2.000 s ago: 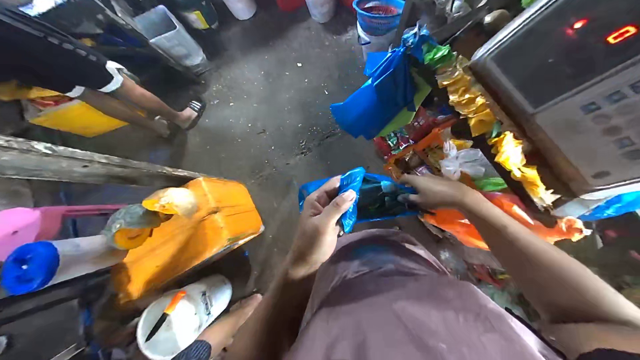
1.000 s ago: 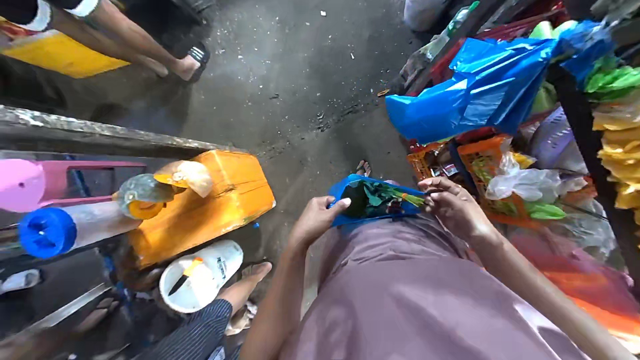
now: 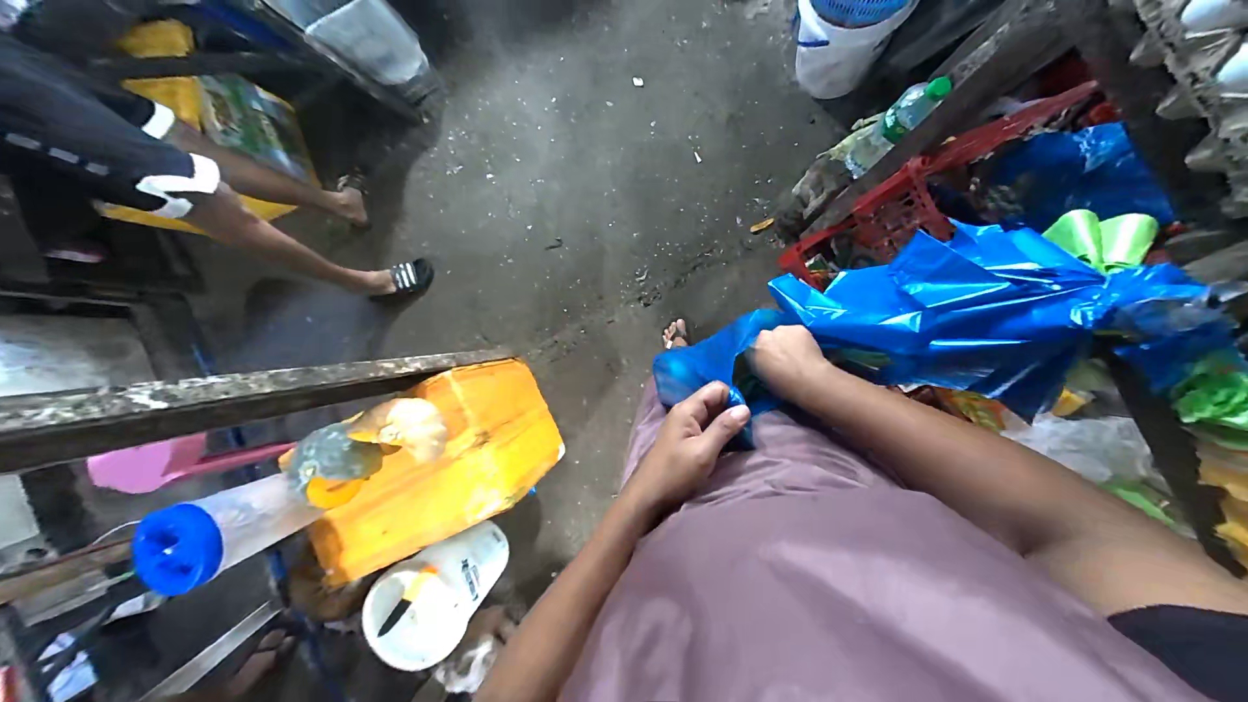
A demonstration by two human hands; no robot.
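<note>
A small blue plastic bag lies against my lap, its mouth between my two hands. My left hand pinches the near edge of the bag between thumb and fingers. My right hand is curled at the bag's far right side, partly inside the opening; whether its fingers grip anything is hidden. Just right of it hangs a bunch of larger blue plastic bags. The bag's contents are not visible.
At left, a wooden rail runs beside a yellow container and a white bucket with a knife on top. A red crate stands right. Another person's leg is upper left.
My right hand has moved to the bag's opening and is now curled. The green contents seen one second ago are now out of sight. The view has shifted.
</note>
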